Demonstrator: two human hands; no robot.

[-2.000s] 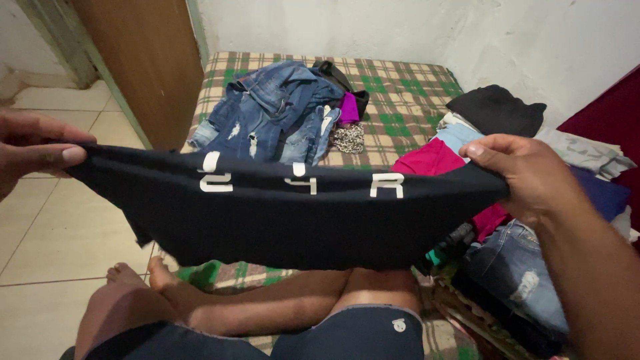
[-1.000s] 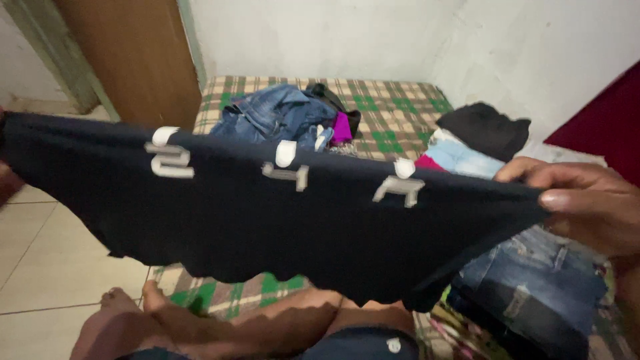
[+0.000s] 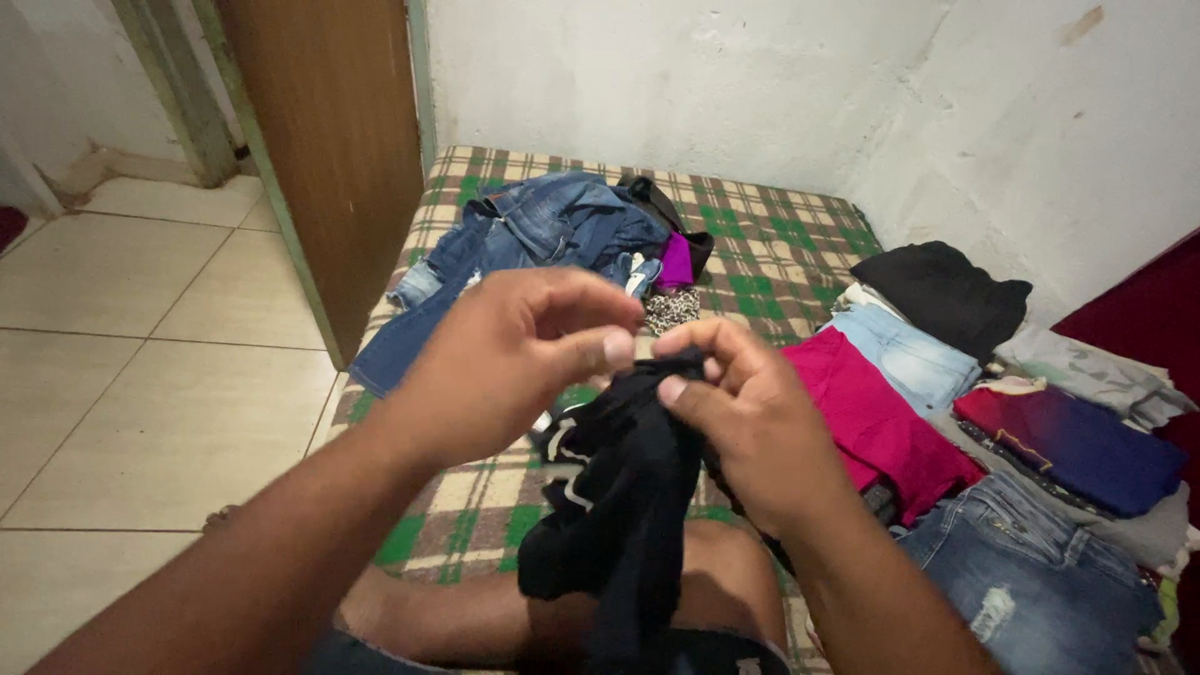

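A black cloth garment [image 3: 628, 497] with white printed marks hangs bunched from my right hand [image 3: 741, 403], whose thumb and fingers pinch its upper edge. Close beside it on the left, my left hand [image 3: 516, 361] has its thumb and fingers apart, near the top of the cloth; nothing shows between them. The garment's lower part hangs over my crossed legs. Its folds hide most of the print.
Blue denim clothes [image 3: 553, 225] lie heaped on the plaid-covered mattress [image 3: 750, 220], beside a purple cloth [image 3: 675, 262]. Folded clothes lie at right: a pink garment [image 3: 877, 417], ripped jeans [image 3: 1031, 572] and a black garment [image 3: 947, 291]. A brown door [image 3: 323, 141] stands at left.
The black garment was stretched wide between both hands; now it hangs gathered below my right hand. My hands have come together in the middle, and the left has let go of its end.
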